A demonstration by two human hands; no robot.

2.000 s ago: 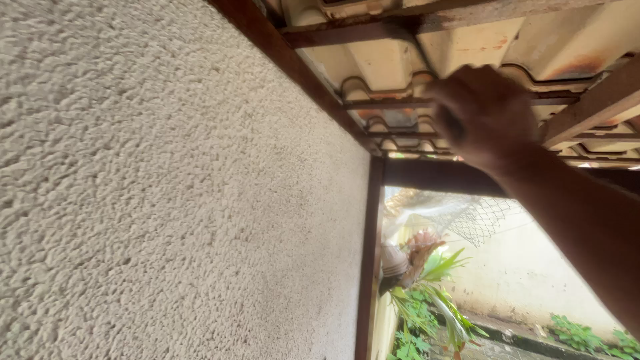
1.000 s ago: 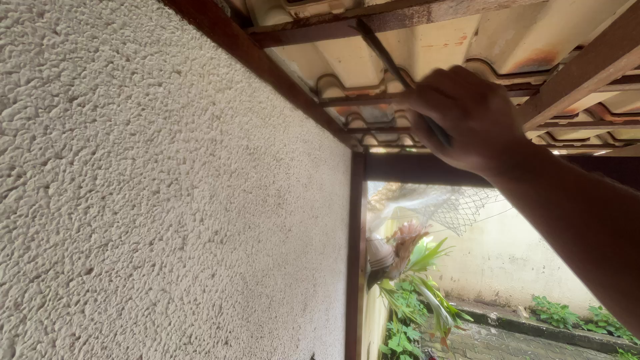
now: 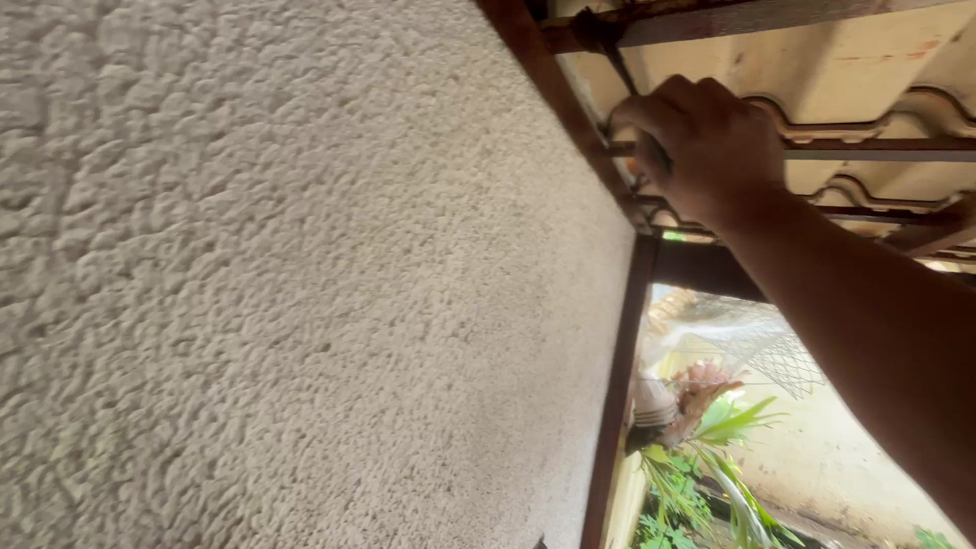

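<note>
My right hand [image 3: 705,145] is raised at the upper right, its fingers closed around a thin paintbrush [image 3: 621,69]. The brush's dark tip lies at a brown wooden roof batten [image 3: 732,23], near the batten's left end. Behind the hand are cream clay roof tiles [image 3: 839,65] with wavy edges, resting on the battens. A dark brown wooden beam [image 3: 549,99] slants along the top of the textured wall, just left of the brush. The forearm comes in from the right edge. My left hand is not in view.
A rough plastered wall [image 3: 343,290] fills the left. A brown post [image 3: 619,396] stands at its far end beside an opening. Beyond are a staghorn fern [image 3: 732,427], a wire mesh [image 3: 778,354] and a pale outer wall [image 3: 823,450]. A crossbeam [image 3: 709,267] spans above the opening.
My right hand, still holding the brush, has moved left toward the wall-side beam. The brush tip is now nearer the batten's left end. The view has shifted somewhat.
</note>
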